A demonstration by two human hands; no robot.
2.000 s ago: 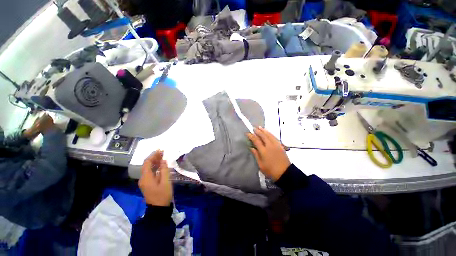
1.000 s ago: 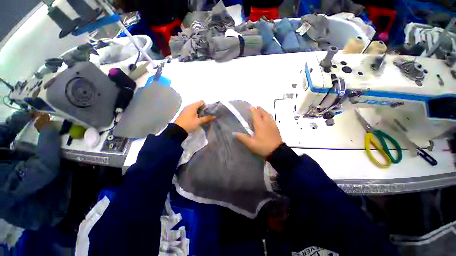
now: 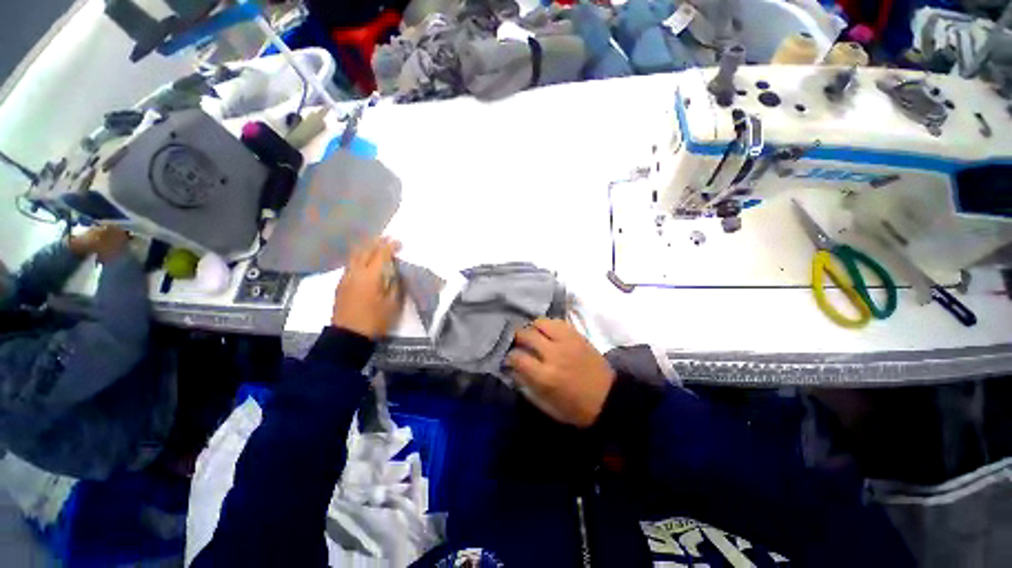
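A grey cut piece [image 3: 488, 311] lies bunched and folded at the table's front edge, with pale material beside it. My right hand [image 3: 560, 372] is on its lower right part, fingers curled on the cloth. My left hand [image 3: 368, 291] is at its left, by a small grey flap that reaches toward the fingers; the fingertips hold this edge of cloth. More grey cloth with a pale edge shows beside my right wrist. A flat grey oval piece [image 3: 333, 211] lies on the table beyond my left hand.
A white sewing machine [image 3: 821, 150] stands at the right, with yellow-and-green-handled scissors [image 3: 846, 283] and a dark-handled tool [image 3: 949, 302] before it. A neighbouring grey machine [image 3: 189, 178] and a person's arm [image 3: 83, 333] are at the left. Bundled grey and blue pieces [image 3: 510, 61] lie behind the table.
The grey piece, spread over the table edge before, is now bunched up smaller. My left hand has moved left and down, my right hand lower. The view has shifted slightly.
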